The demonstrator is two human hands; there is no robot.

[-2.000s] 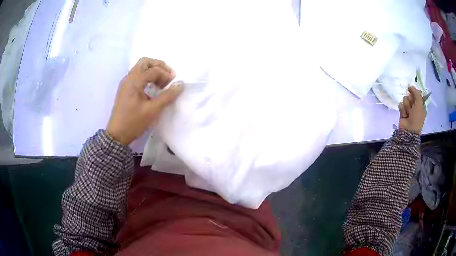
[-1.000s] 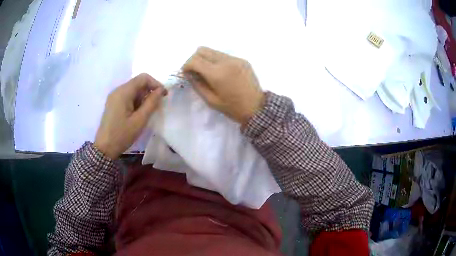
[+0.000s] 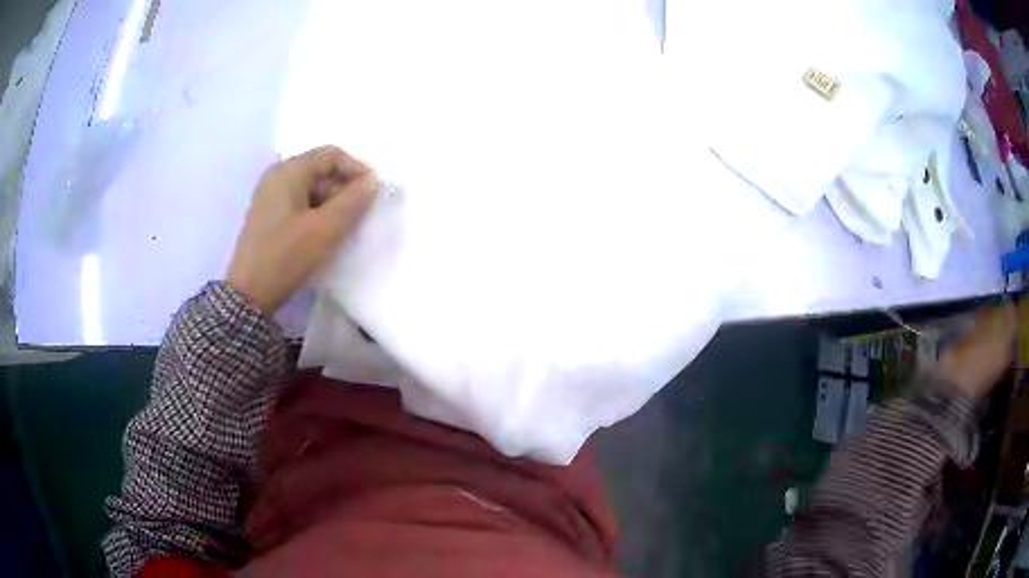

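The white garment (image 3: 530,260) lies overexposed across the table in front of me and hangs over the near edge onto my lap. My left hand (image 3: 296,220) pinches its edge between thumb and fingers at the left. My right hand (image 3: 984,348) is far out at the right, past the table's edge, and blurred; a fine pale line shows to its left near the table edge. I cannot tell whether its fingers hold anything. No needle can be made out.
A white garment with a tan-gold label (image 3: 823,82) and dark buttons (image 3: 938,215) lies at the right of the glossy pale table (image 3: 203,102). A thin brown strip (image 3: 150,20) lies at the far left. Boxes (image 3: 841,390) and other items stand below the table at the right.
My right hand was at the cloth beside my left hand one second ago and has swung out to the far right. My left hand keeps its pinch on the garment.
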